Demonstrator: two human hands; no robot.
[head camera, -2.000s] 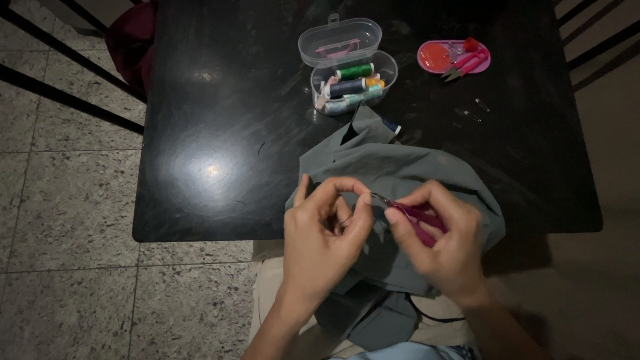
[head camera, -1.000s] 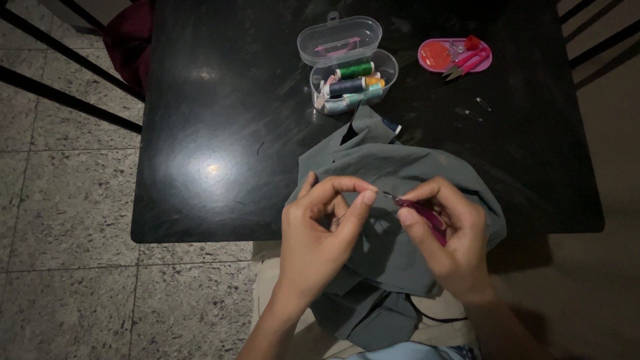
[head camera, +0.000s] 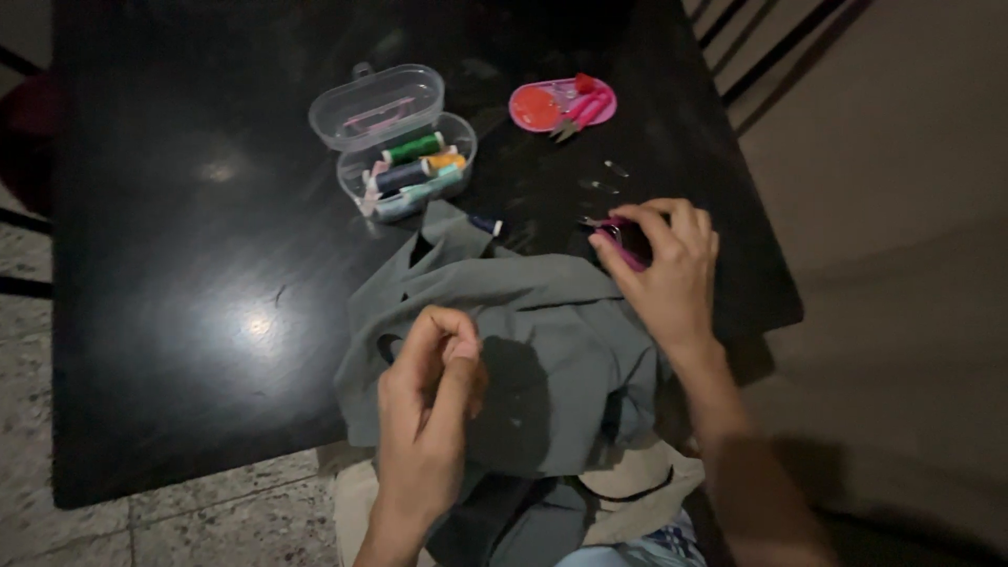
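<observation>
My right hand (head camera: 669, 268) holds magenta thread snips (head camera: 626, 244) between thumb and fingers, over the table at the right edge of the grey cloth. My left hand (head camera: 433, 394) is raised above the cloth, thumb and index finger pinched together; whether a needle or thread is between them cannot be made out. The grey cloth (head camera: 551, 339) lies bunched over the table edge and down onto the lap. A dark blue thread spool (head camera: 486, 225) lies at the cloth's upper edge.
An open clear plastic box (head camera: 470, 161) with several thread spools stands behind the cloth. Right of it, a pink tray (head camera: 606, 87) holds pink-handled snips (head camera: 584, 112). Two small safety pins (head camera: 617, 168) lie nearer on the black table (head camera: 197, 236).
My right hand has moved away from my left hand, carrying the snips to the right and forward over the table. My left hand stays pinched above the cloth. The view has shifted.
</observation>
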